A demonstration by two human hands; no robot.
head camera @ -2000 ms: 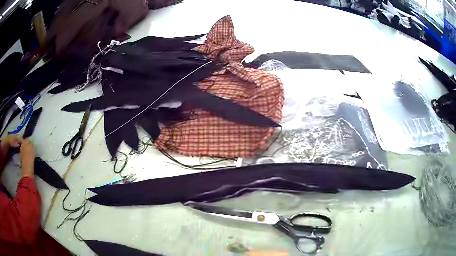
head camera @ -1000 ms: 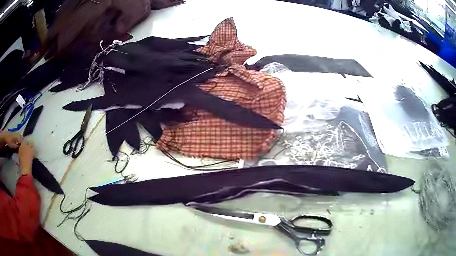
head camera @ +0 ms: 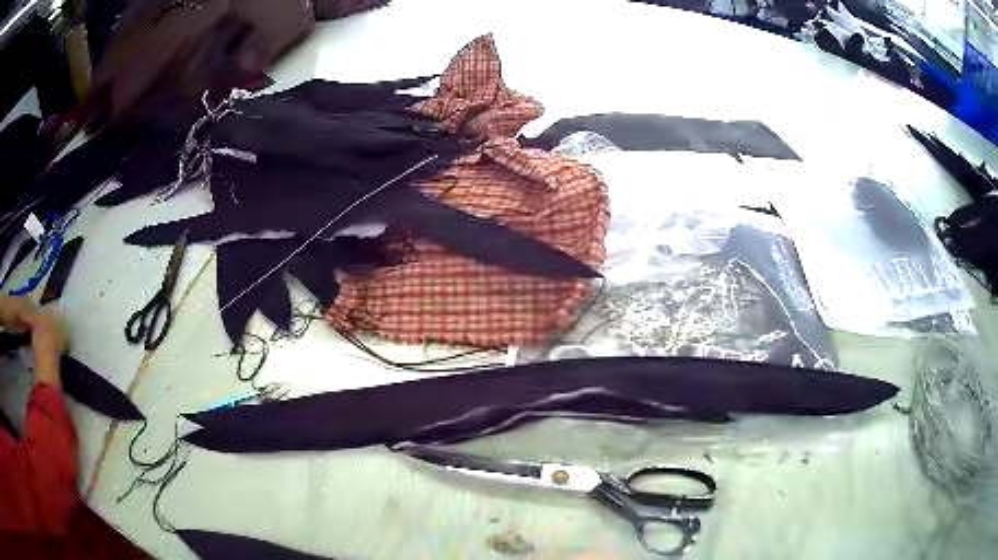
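Note:
Neither of my hands is in view. A long dark collar or lapel piece (head camera: 547, 403) with pointed ends and a pale inner edge lies across the near table. Large shears (head camera: 564, 477) with a silver blade, black handles and a brass-coloured pivot lie just below it, blade tip pointing left near the piece's lower edge. A thin blue pen or marker (head camera: 232, 403) lies at the piece's left tip. Another dark pointed piece (head camera: 246, 546) is cut off by the bottom edge, with loose dark thread (head camera: 159, 481) above it.
A stack of dark pieces (head camera: 317, 164) lies on plaid cloth (head camera: 482, 301). Small black scissors (head camera: 150, 318) lie left. Clear plastic bags (head camera: 700, 295) and a grey cord coil (head camera: 950, 421) lie right. A person's red sleeve (head camera: 46, 465) and hands (head camera: 44, 328) hold a dark piece at the left edge.
The view has shifted slightly, so the table things appear a little further left. The other person's hands have moved slightly at the left edge. The near piece and shears lie as before.

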